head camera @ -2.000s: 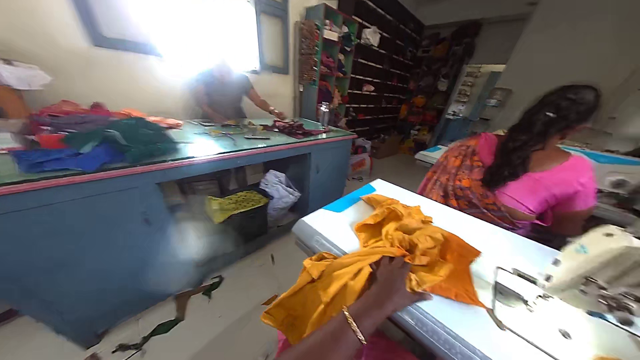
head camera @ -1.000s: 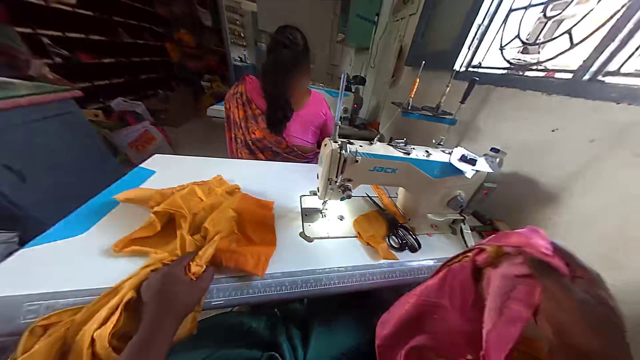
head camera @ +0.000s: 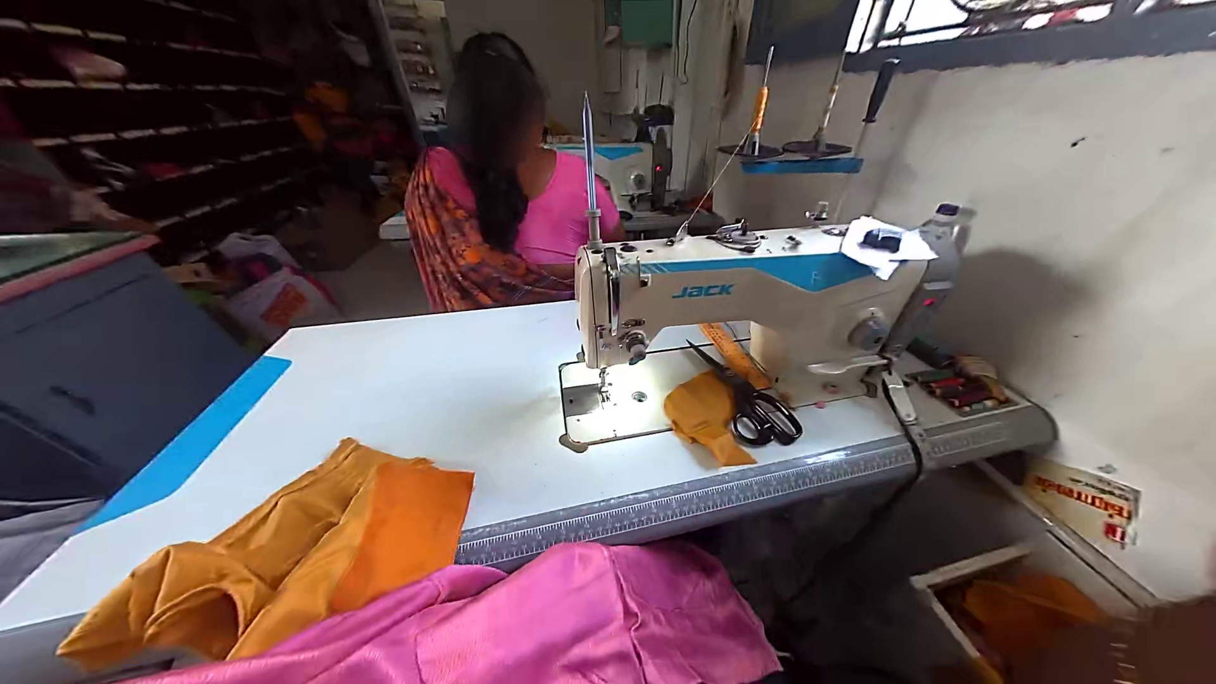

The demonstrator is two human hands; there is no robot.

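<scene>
The mustard-yellow cloth garment (head camera: 275,560) with an orange panel lies over the front left of the sewing table. Below and partly over it spreads a pink cloth (head camera: 570,617) at the table's front edge. My left hand is out of view. A blurred brown shape in the bottom right corner, beside the open drawer (head camera: 969,570), looks like part of my right hand (head camera: 1154,646); its fingers cannot be made out. The white sewing machine (head camera: 741,285) stands on the table, its lamp lighting the needle plate. Black-handled scissors (head camera: 760,413) lie partly on a mustard cloth scrap (head camera: 703,413).
A seated person (head camera: 513,190) in pink and orange is at another machine behind the table. Thread spools (head camera: 964,389) lie at its right end. The thread stand (head camera: 798,157) rises behind the machine. A blue-grey counter (head camera: 104,370) is at left, with bags (head camera: 280,294) beside it.
My left hand, earlier on the yellow garment, has let go and left the view. The pink cloth, earlier bunched at the right, now spreads along the table's front. The view has turned right.
</scene>
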